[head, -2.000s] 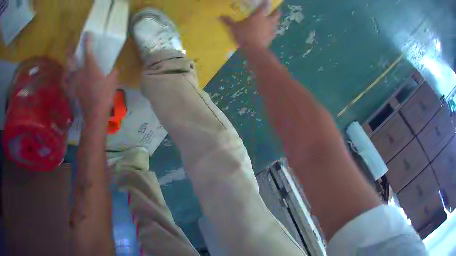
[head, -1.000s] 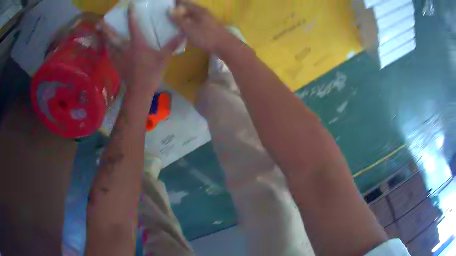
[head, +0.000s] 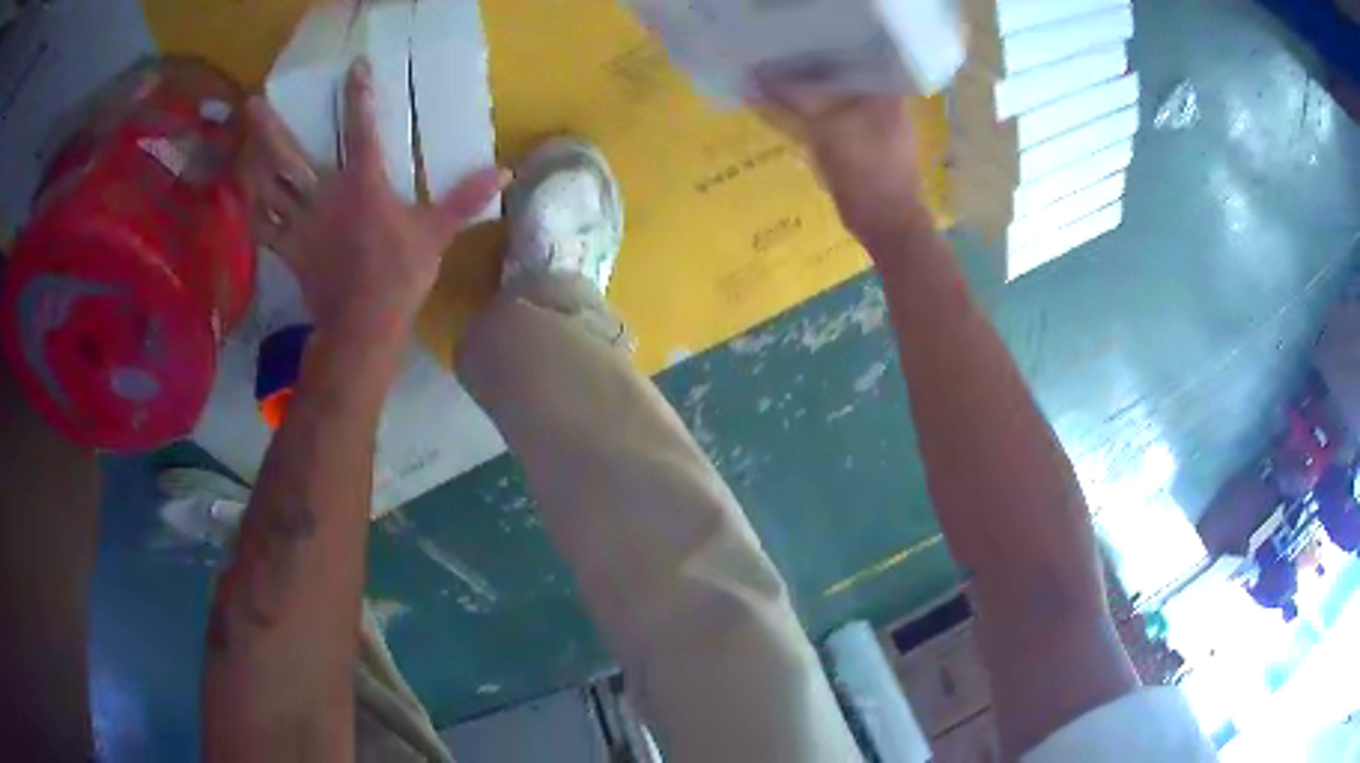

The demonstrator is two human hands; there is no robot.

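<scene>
My left hand (head: 358, 239) is spread across the near end of a row of white product boxes (head: 448, 90), thumb at the right side and fingers at the left. Whether the row rests on the mat is unclear. My right hand (head: 865, 157) grips one or more blurred white boxes (head: 806, 45) at the top, above the yellow cardboard mat (head: 716, 224). Its fingertips are partly hidden behind them. Several white boxes (head: 1066, 134) stand in a row at the mat's right end.
A shiny red roll (head: 127, 298) lies left of my left forearm. A small orange and dark blue object (head: 281, 370) is partly behind that forearm. My shoe (head: 564, 216) is on the mat. Brown cartons and a white roll (head: 873, 693) are at the lower right.
My hands were together at the white boxes; my right hand has moved right with white boxes in it. My left hand stays at the row. The view has shifted, showing more of the right-hand row.
</scene>
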